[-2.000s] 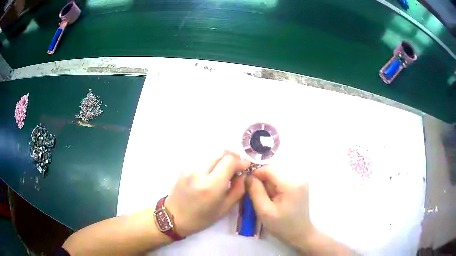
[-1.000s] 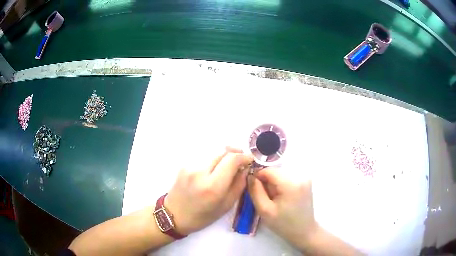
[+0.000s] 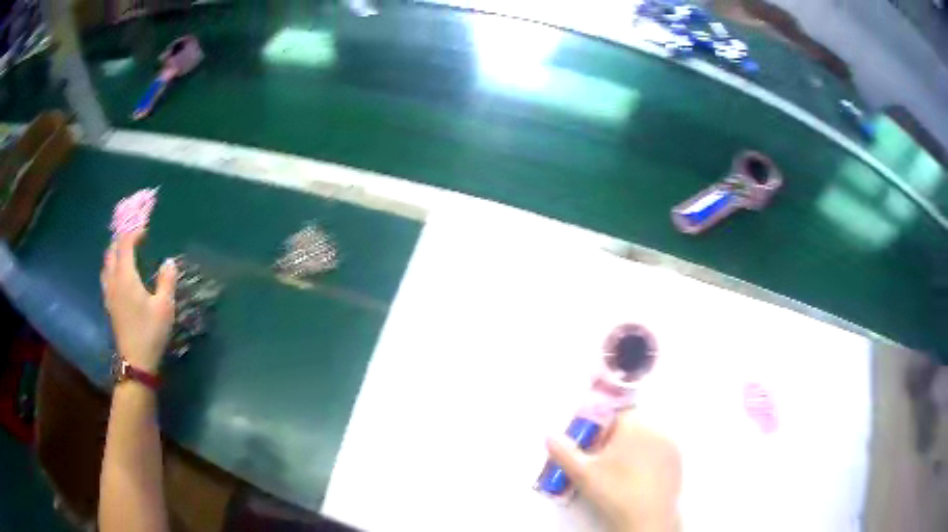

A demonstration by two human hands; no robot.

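Observation:
A pink handheld fan housing (image 3: 613, 387) with a round head, black centre and blue battery in its open handle lies tilted on the white sheet. My right hand (image 3: 627, 468) holds its handle, thumb on the blue battery. My left hand (image 3: 140, 301) is out over the green bench at the left. Its fingertips reach the near edge of the pink parts pile (image 3: 133, 212). The dark-silver parts pile (image 3: 190, 306) lies just right of my left hand, partly behind the thumb. Whether my left fingers hold a part is too blurred to tell.
A finer brownish-grey pile (image 3: 308, 253) lies near the white sheet (image 3: 468, 312). Light-pink parts (image 3: 761, 406) lie on the sheet's right. The green belt (image 3: 395, 94) carries two pink units, left (image 3: 166, 75) and right (image 3: 728, 193). Blue-and-white parts (image 3: 691, 31) sit beyond it.
My left hand has left the fan housing's neck and moved far left to the pink pile. My right hand has shifted down onto the handle. The housing is more tilted. The view has swung left.

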